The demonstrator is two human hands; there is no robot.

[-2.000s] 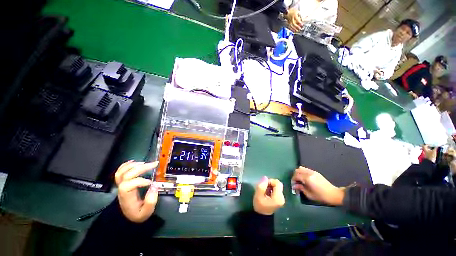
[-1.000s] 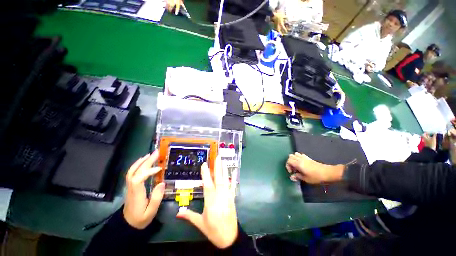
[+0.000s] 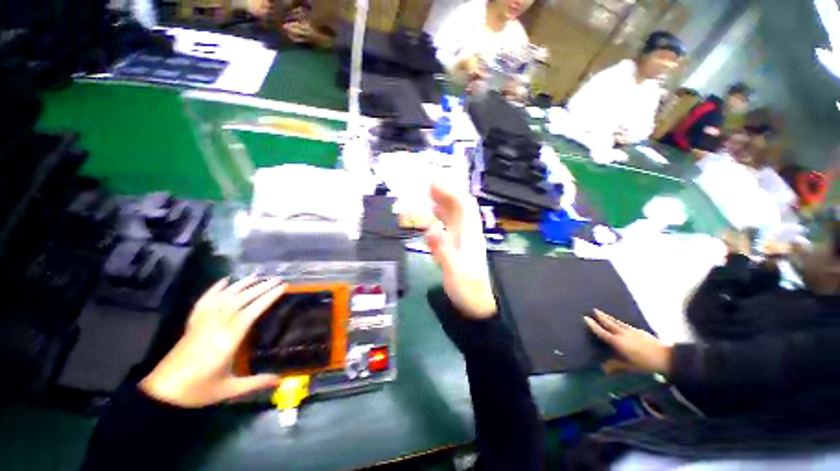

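The thermostat unit (image 3: 293, 333) sits in the orange locating frame (image 3: 339, 331) of the clear test jig (image 3: 388, 322); its screen looks dark, though the view is blurred. My left hand (image 3: 216, 345) lies over the left side of the frame, fingers at its upper left edge and thumb near its lower edge. My right hand (image 3: 458, 248) is raised to the right of and beyond the jig, blurred, with fingers apart and nothing seen in it. The yellow clamp piece (image 3: 291, 393) is at the jig's front edge. The red switch (image 3: 379, 358) is lit.
Black trays with units (image 3: 138, 267) stand at left. A black foam sheet (image 3: 562, 308) lies right of the jig, with another person's hand (image 3: 631, 342) over it. Stacked black units (image 3: 509, 152) and a blue item (image 3: 562, 226) are behind. Several workers sit farther back.
My right hand has left the screen and moved up and away to the right. The lit digits no longer show. My left hand has come further over the frame. The view has shifted.
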